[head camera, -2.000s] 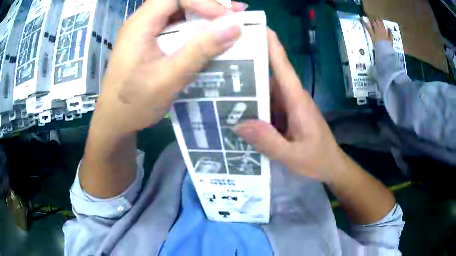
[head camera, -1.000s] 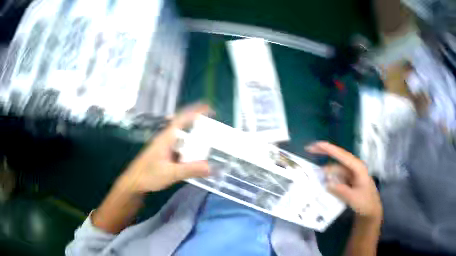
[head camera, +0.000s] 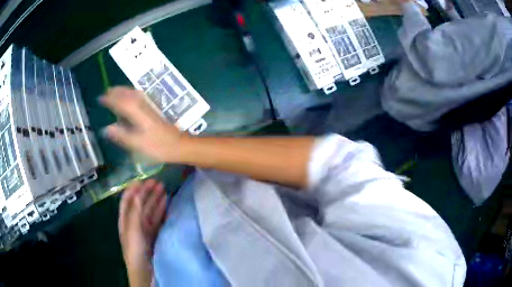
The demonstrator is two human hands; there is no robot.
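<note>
A white retail carton point(head camera: 160, 81) with grey-black picture panels lies flat and slanted on the green bench, its hang tab toward me. My right hand point(head camera: 140, 126) is stretched across to the left, slightly blurred, just left of the carton's lower part, fingers apart and nothing seen in it. My left hand point(head camera: 142, 210) is low, near the bench's front edge, fingers loosely bent, with nothing visible in it. A carton stack point(head camera: 53, 129) stands in a tight row at the far left, with hang tabs along its near end.
More cartons point(head camera: 331, 42) lie side by side at the upper right, tabs toward me. A black tool with a red switch point(head camera: 241, 22) and black cord lies at top centre. A neighbouring worker in grey point(head camera: 449, 67) is at right, near brown cardboard point(head camera: 382, 8). A pale rail curves behind.
The carton my hands held is no longer in them. My right arm has swung across to the left, and my left hand has dropped low. The view has turned, showing more cartons at the upper right.
</note>
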